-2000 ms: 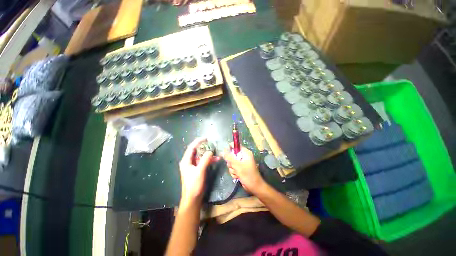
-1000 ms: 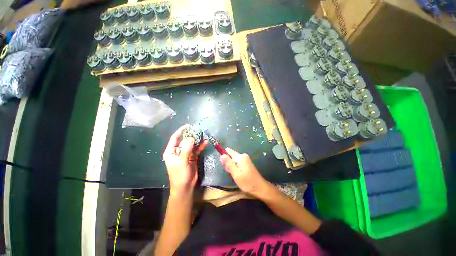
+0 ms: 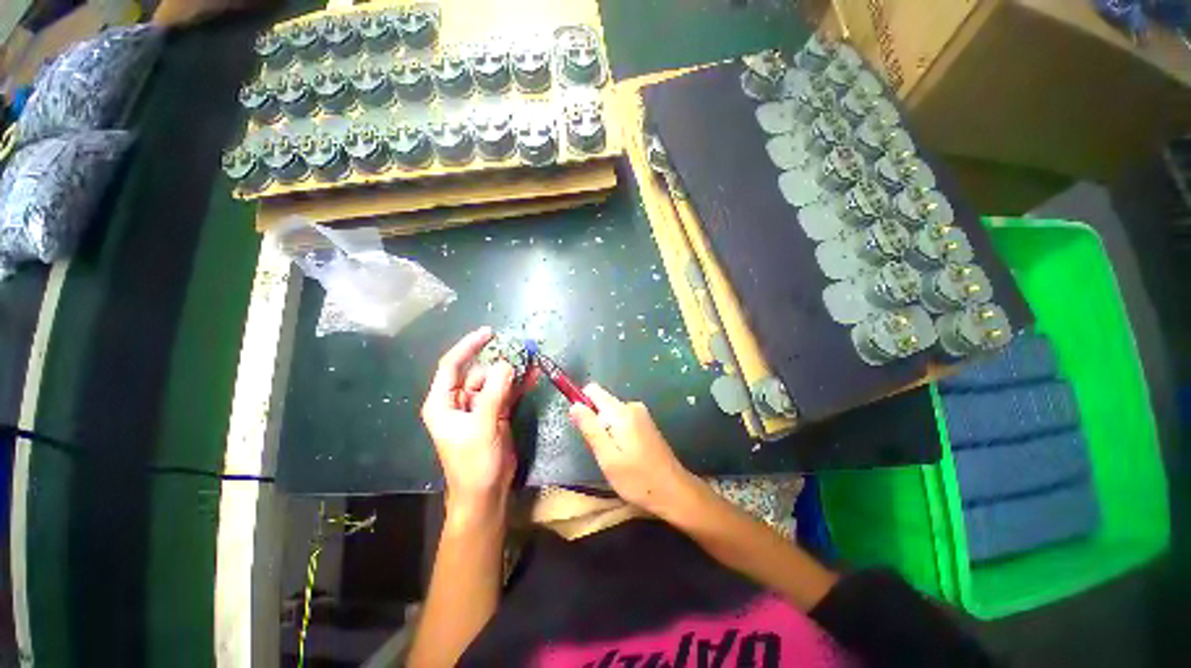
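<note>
My left hand (image 3: 468, 415) holds a small round grey unit (image 3: 503, 352) between thumb and fingers, above the front part of the dark bench. My right hand (image 3: 627, 444) is just to the right and grips the red-handled tool (image 3: 567, 384). The tool slants up to the left, and its blue tip is at the right side of the unit; whether it touches is too small to tell. The fingers hide part of the unit.
Rows of upright units stand on a tan board (image 3: 431, 196) at back left. A dark-topped board (image 3: 745, 222) with more units is at right. A clear plastic bag (image 3: 379, 294) and tiny bits lie on the bench. A green crate (image 3: 1123, 457) and a carton (image 3: 1019, 91) are at right.
Since two seconds ago the view has shifted, and the red-handled tool has tilted from upright to slanting toward the unit. Over the last second the hands have barely moved.
</note>
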